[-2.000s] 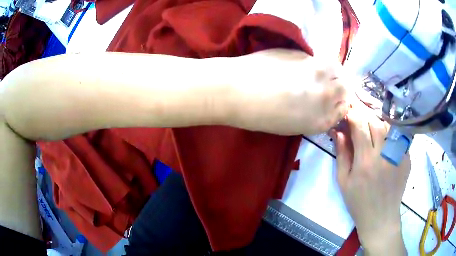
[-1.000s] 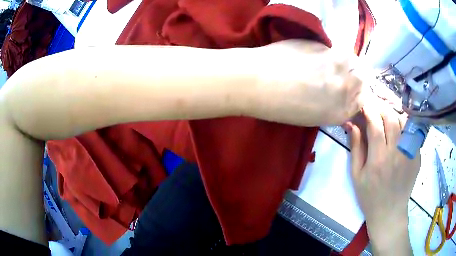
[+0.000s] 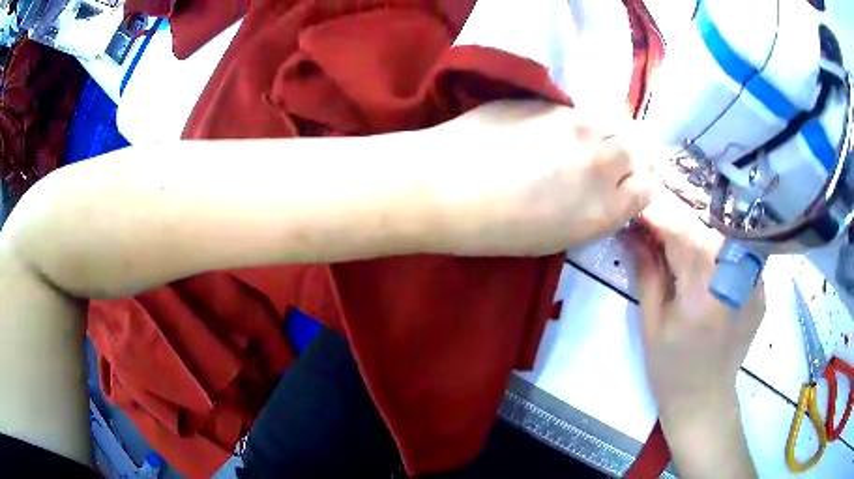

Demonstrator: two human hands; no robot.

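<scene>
Rust-red cloth (image 3: 421, 346) lies across the table and hangs over my lap, with a white layer (image 3: 515, 33) showing at its top. My left hand (image 3: 581, 182) reaches in from the left across the cloth, its fingers bent down beside the machine's needle area (image 3: 698, 173). My right hand (image 3: 698, 290) comes up from the bottom right, its fingers at the same spot, partly behind a blue-grey block (image 3: 737, 273). Glare and the hands hide the fingertips and whatever is under them. A narrow red strip (image 3: 649, 457) hangs by the right wrist.
The white sewing machine head (image 3: 749, 84) with blue stripes stands at the upper right. Scissors (image 3: 809, 398) with yellow and orange-red handles lie at the lower right. A ruler strip (image 3: 562, 432) runs along the table edge. A dark red pile (image 3: 28, 103) lies at the far left by blue plastic (image 3: 94, 122).
The view shifted one way and back. My right hand's fingers are now more bunched and turned under near the needle area, where they were spread flatter before. My left hand stays beside the needle.
</scene>
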